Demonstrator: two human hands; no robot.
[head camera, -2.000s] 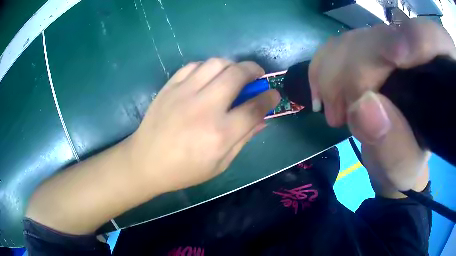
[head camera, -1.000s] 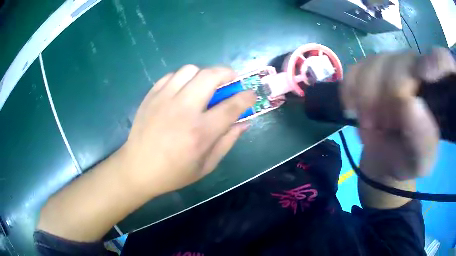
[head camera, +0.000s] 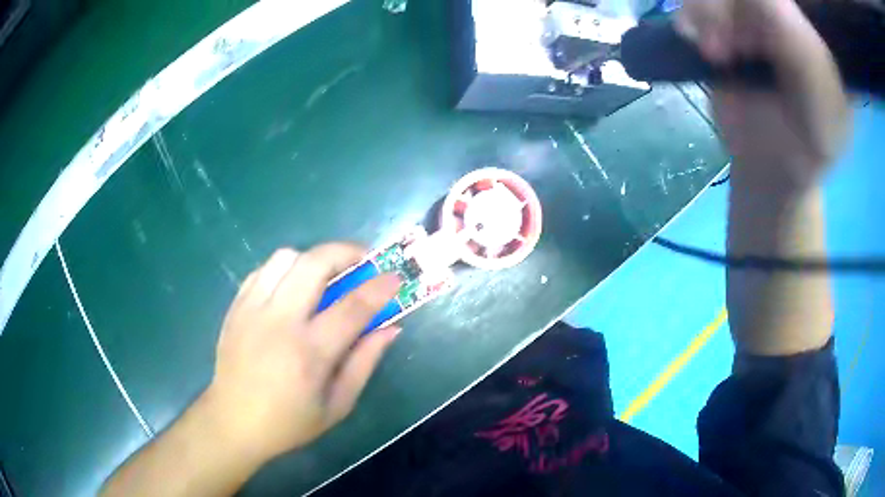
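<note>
A pink fan unit lies on the dark green bench, its round fan head (head camera: 493, 217) to the right and its open handle to the left. My left hand (head camera: 291, 340) grips the handle, with fingers over the blue battery (head camera: 335, 290) and beside the green circuit board (head camera: 394, 264). My right hand (head camera: 752, 44), partly cut off by the top edge and blurred, holds the black electric screwdriver (head camera: 670, 50). The screwdriver's front end is at the metal pick-up part of the silver-white screw feeder (head camera: 543, 94). The bit tip cannot be made out clearly.
The bench (head camera: 243, 194) has a white edge strip (head camera: 146, 112) at the upper left. The black cord (head camera: 757, 262) passes across my right forearm. Blue floor with a yellow line (head camera: 674, 367) shows below right. A small green piece lies at the top edge.
The screwdriver and my right hand have moved away from the fan unit, up to the screw feeder. My left hand still holds the handle. The view has shifted, showing more of the feeder.
</note>
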